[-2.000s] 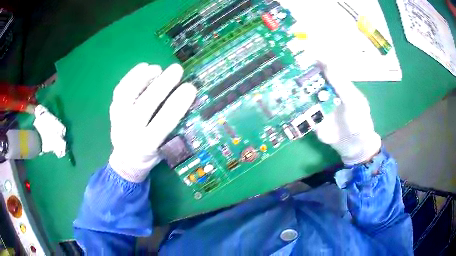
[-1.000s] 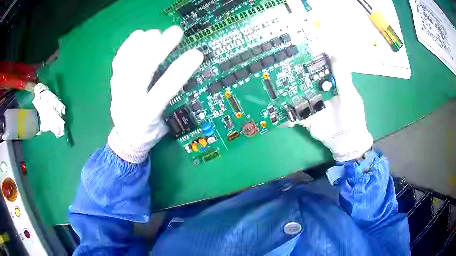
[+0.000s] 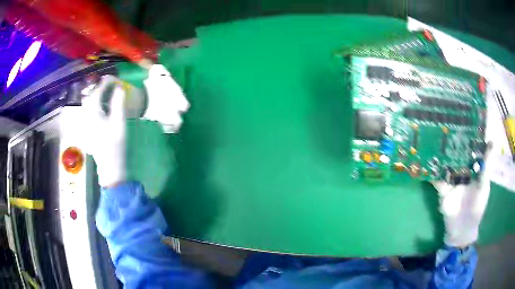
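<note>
A green circuit board (image 3: 420, 124) is at the right, slightly blurred, over the green mat (image 3: 260, 141). My right hand (image 3: 463, 206), in a white glove, holds it at its near right corner by the silvery jacks. Another green board (image 3: 398, 49) lies partly hidden behind it. My left hand (image 3: 110, 132), in a white glove and blurred, is at the far left beside the pale bottle (image 3: 135, 99). Its fingers are at the bottle's left side; whether they grip it cannot be told.
A crumpled white cloth (image 3: 165, 99) lies right of the bottle. A thick red duct (image 3: 93, 28) is at the upper left. A white control box (image 3: 76, 197) with a red button stands at left. Paper sheets (image 3: 452, 48) and yellow-handled cutters (image 3: 510, 131) are at the right.
The view has swung left. My left hand has left the board and moved to the bottle at the left. My right hand still holds the board, which now shows at the right.
</note>
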